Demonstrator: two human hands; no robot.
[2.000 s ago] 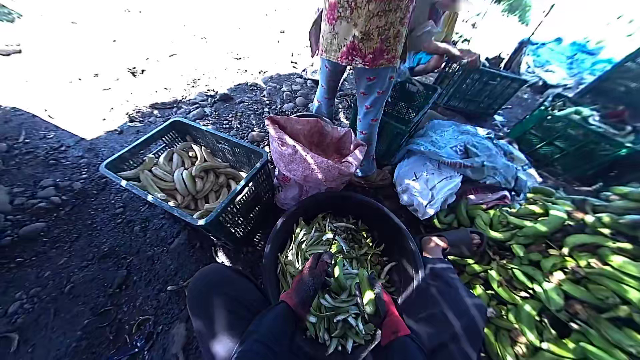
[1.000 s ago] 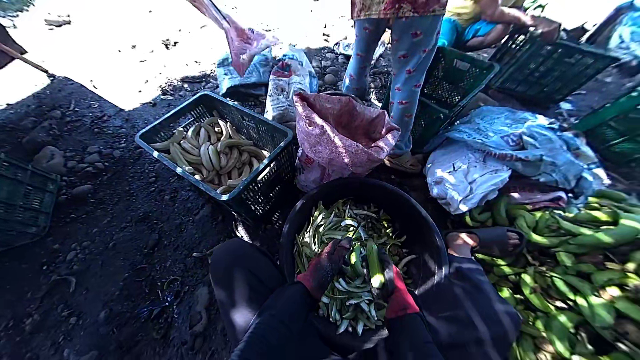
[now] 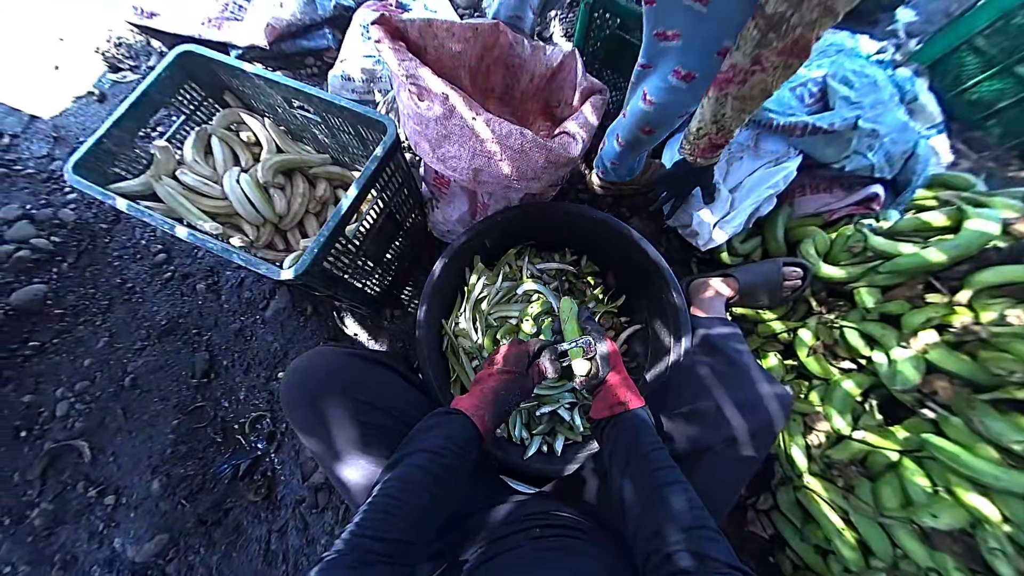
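Both my hands wear red and black gloves and meet over a black tub [image 3: 668, 320] that holds green banana peels [image 3: 488, 304]. A green banana [image 3: 570, 318] stands upright against my right hand [image 3: 608, 372], its pale lower end showing by the palm. A small metal peeler [image 3: 578, 346] lies between the two hands; the fingers of my left hand [image 3: 510, 376] are closed at its left end. Parts of the banana and the peeler's grip are hidden by the gloves.
Peeled bananas [image 3: 248, 180] fill part of a green plastic crate [image 3: 344, 228] at upper left. A pink woven sack [image 3: 480, 120] stands behind the tub. Unpeeled green bananas [image 3: 904, 360] are heaped at right. A person's leg [image 3: 668, 72] and dark-gloved hand [image 3: 686, 186] are near plastic sacks [image 3: 840, 120].
The view has tilted down toward the tub. The person beyond it has bent down, with a gloved hand now low near the sacks. My hands remain together over the peels.
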